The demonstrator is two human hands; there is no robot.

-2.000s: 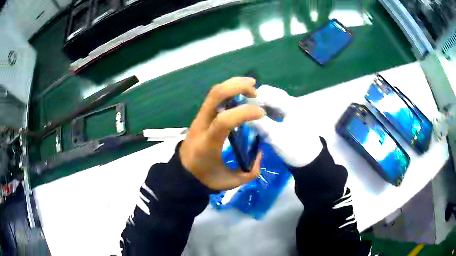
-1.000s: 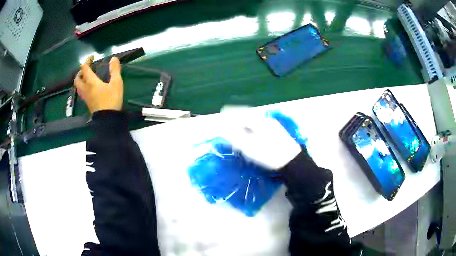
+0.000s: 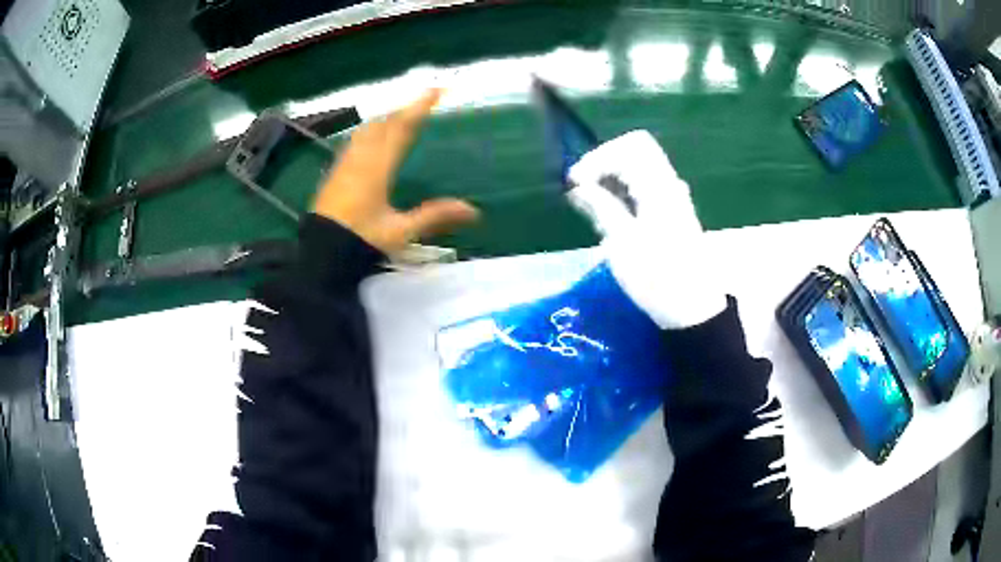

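Note:
My left hand (image 3: 379, 181), bare and slightly blurred, is over the belt with its fingers apart and nothing in it. My right hand (image 3: 648, 225), in a white glove, is at the near side of the belt. Its fingers are on the near end of a tilted dark phone middle frame (image 3: 563, 134) with a bluish face. A glossy pile of peeled blue film (image 3: 560, 379) lies on the white cover between my forearms. An open dark frame carrier (image 3: 255, 159) sits at an angle on the belt left of my left hand, which partly hides it.
Another blue-faced phone frame (image 3: 841, 123) lies on the green belt (image 3: 724, 165) at the right. Two short stacks, a left one (image 3: 856, 368) and a right one (image 3: 909, 302), stand on the white cover (image 3: 165, 406). A dark guide rail (image 3: 181, 263) crosses the belt's left part.
My left hand has moved right, off the carriers, and one carrier now sits at an angle. My right hand has moved from the film pile up to the belt and now holds a phone frame.

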